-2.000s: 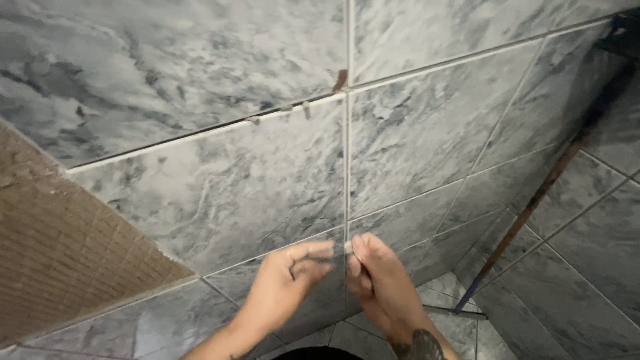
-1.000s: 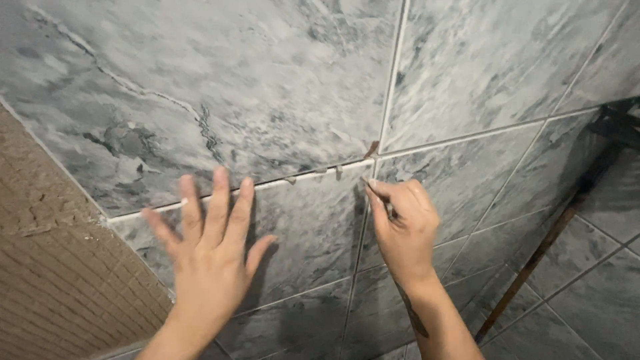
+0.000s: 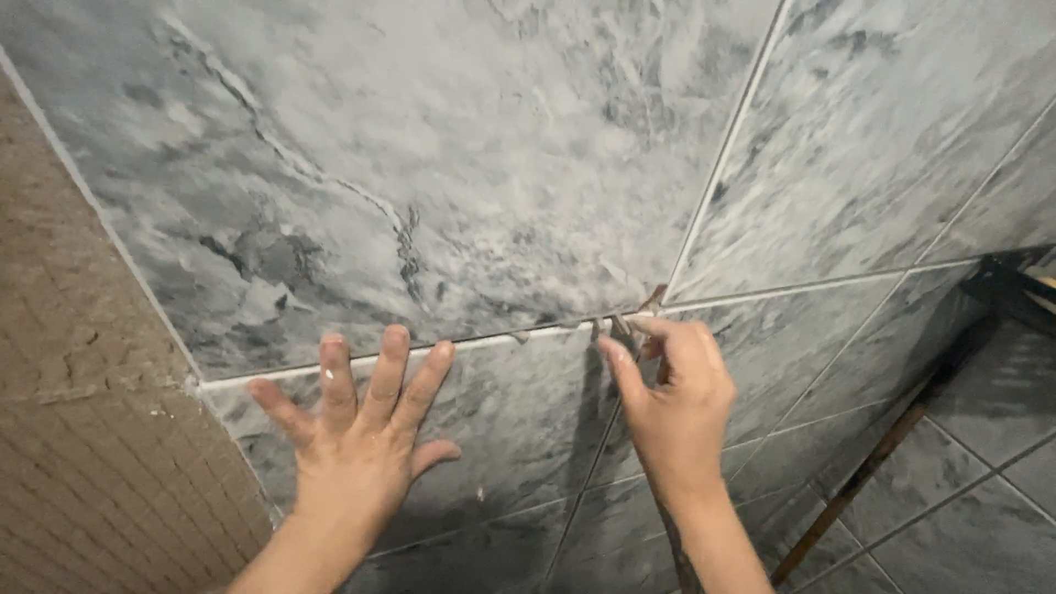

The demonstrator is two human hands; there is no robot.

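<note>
My left hand [image 3: 355, 445] rests with spread fingers on a grey marbled wall tile [image 3: 495, 429], its fingertips at the joint below a larger upper tile [image 3: 478, 165]. Nothing is held in it. At the right end of that joint, my right hand [image 3: 685, 396] has thumb and forefinger around small thin pieces [image 3: 619, 323] that stick out of the gap; whether the fingers grip one is unclear. Another small piece [image 3: 519, 337] protrudes from the joint between my hands. A brownish sliver [image 3: 656, 297] stands at the corner where the joints meet.
Bare brown wall with ridged adhesive [image 3: 99, 495] borders the tiles at the left. At the right, a long narrow bar [image 3: 866, 462] leans diagonally, with a dark object [image 3: 1006, 285] near its upper end. More tiled wall [image 3: 973, 503] lies behind the bar.
My hands were together lower down two seconds ago; they are now apart at the joint. Since one second ago, my right hand has moved onto the pieces near the corner. The view has moved closer.
</note>
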